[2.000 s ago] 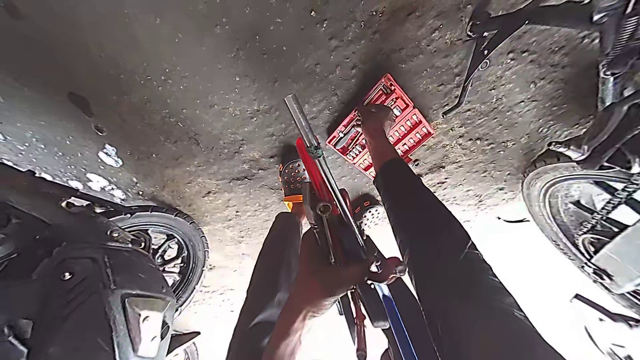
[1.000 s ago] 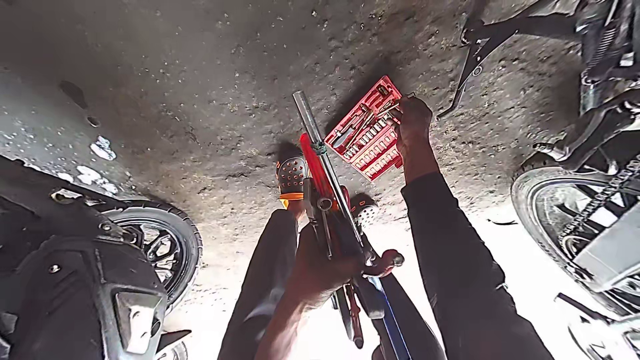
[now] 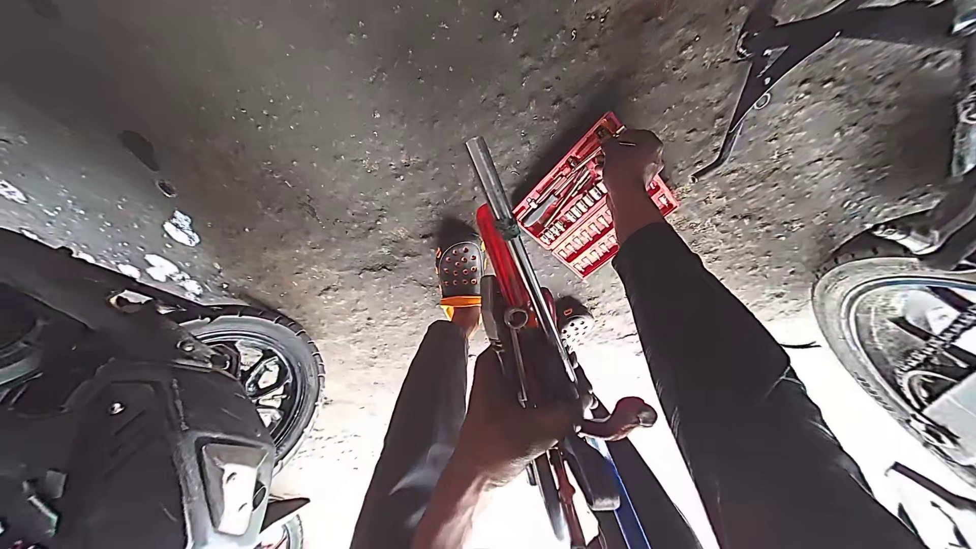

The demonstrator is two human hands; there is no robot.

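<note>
My left hand (image 3: 526,415) is closed around a bundle of hand tools, among them a long metal tube (image 3: 492,175), a tool with a red handle (image 3: 503,255), a ring-ended wrench (image 3: 517,319) and a blue bar (image 3: 619,496). Above the upper right part of a red socket set case (image 3: 583,263) is my right hand (image 3: 633,160), its fingers bent at a small metal piece; whether it grips that piece I cannot tell. The case lies open on the ground, with rows of sockets (image 3: 593,236) and some longer tools inside. My right hand hides part of it.
A motorcycle wheel (image 3: 301,358) and dark bodywork (image 3: 130,450) stand at the left. Another wheel (image 3: 831,305) is at the right, below a black stand (image 3: 751,91). Two perforated clogs, one dark (image 3: 461,271) and one partly hidden (image 3: 573,320), are on the rough ground.
My right hand has moved from the case's upper middle to its right side, then up to its upper right corner. The left hand keeps the tool bundle.
</note>
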